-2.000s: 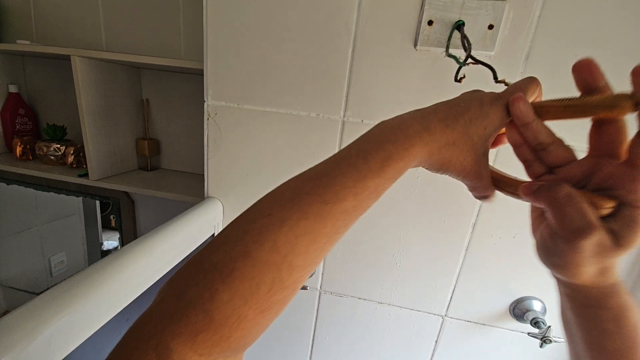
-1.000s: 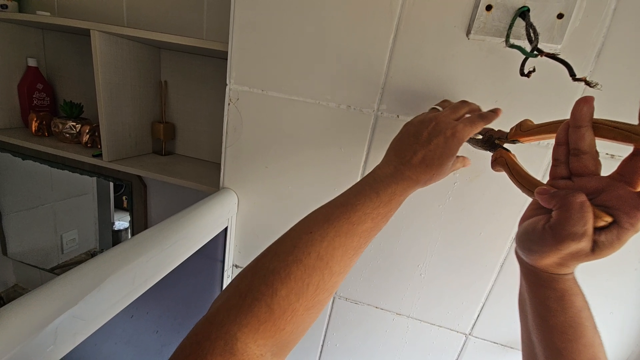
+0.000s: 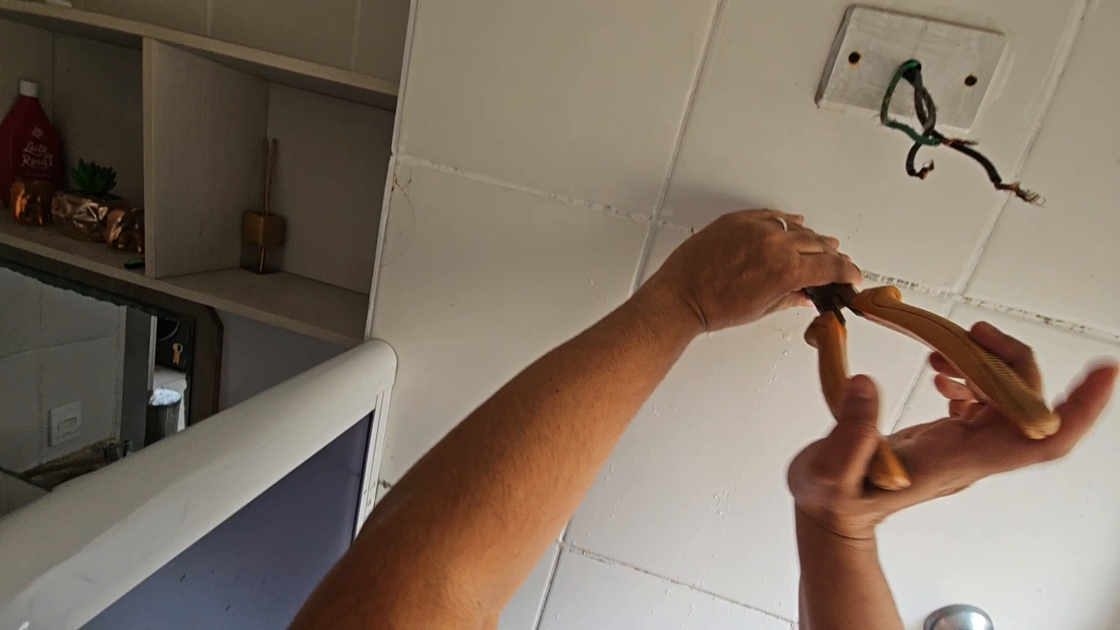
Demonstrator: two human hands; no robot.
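My left hand (image 3: 766, 267), a ring on one finger, has its fingers around the metal jaws of a pair of pliers (image 3: 836, 299) with orange handles. The handles are spread wide, and my right hand (image 3: 936, 455) holds them from below, its thumb against the left handle and its fingers at the right one. Whatever lies between the jaws is hidden. Above, frayed wires (image 3: 926, 127), one green and others dark, hang out of a square-edged wall plate (image 3: 945, 44) with a screw hole at each side. The hands do not touch the wires.
White wall tiles (image 3: 525, 289) surround the plate. At the left are a shelf unit (image 3: 210, 157) with a red bottle (image 3: 31, 144) and a small plant (image 3: 92, 179), and a mirror (image 3: 61, 350). A white rail (image 3: 219, 429) tops a panel. A chrome fitting (image 3: 958, 618) shows at the bottom.
Both hands and the pliers are lower relative to the wall plate than two seconds ago. Since one second ago, my left fingers have closed around the jaws, and the handles have swung downward.
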